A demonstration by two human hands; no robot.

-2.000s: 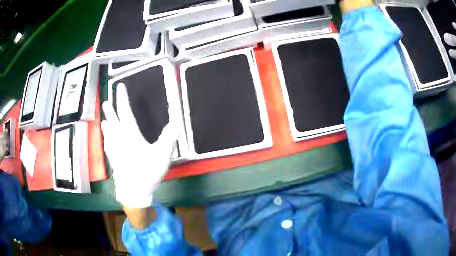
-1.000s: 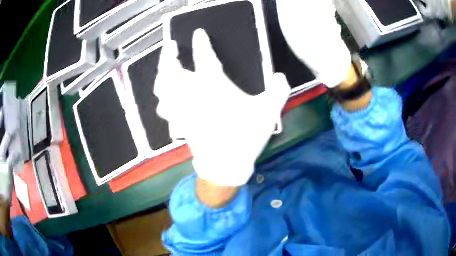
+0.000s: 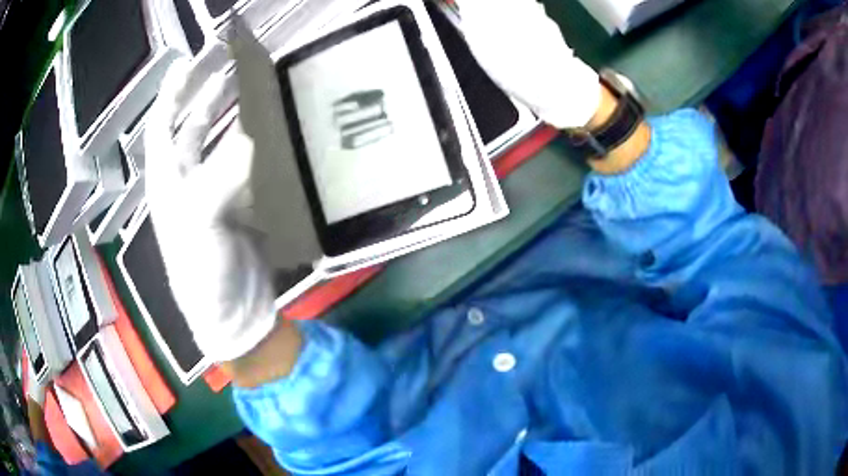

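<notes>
An e-reader [image 3: 372,130] with a black bezel and a pale lit screen lies in a white tray [image 3: 490,206] in front of me. My left hand [image 3: 209,214], in a white glove, holds a thin grey-olive cover sheet [image 3: 270,158] lifted at the e-reader's left side. My right hand [image 3: 535,65], gloved and with a dark wristwatch, is to the right of the e-reader, over a tray with a dark sheet [image 3: 474,79]. Its fingertips are cut off or blurred at the top edge, so its grip cannot be told.
Stacked white trays with dark tops [image 3: 107,56] stand at the upper left. Smaller boxed units with screens [image 3: 74,288] and a white slip [image 3: 76,418] are at lower left on the red mat [image 3: 139,367]. A white box [image 3: 632,9] shows at the top. Part of a person in dark clothing is at right.
My left hand has moved left with the cover sheet lifted, and the e-reader's screen is now uncovered. My right hand has shifted left and up in the picture. The view has turned.
</notes>
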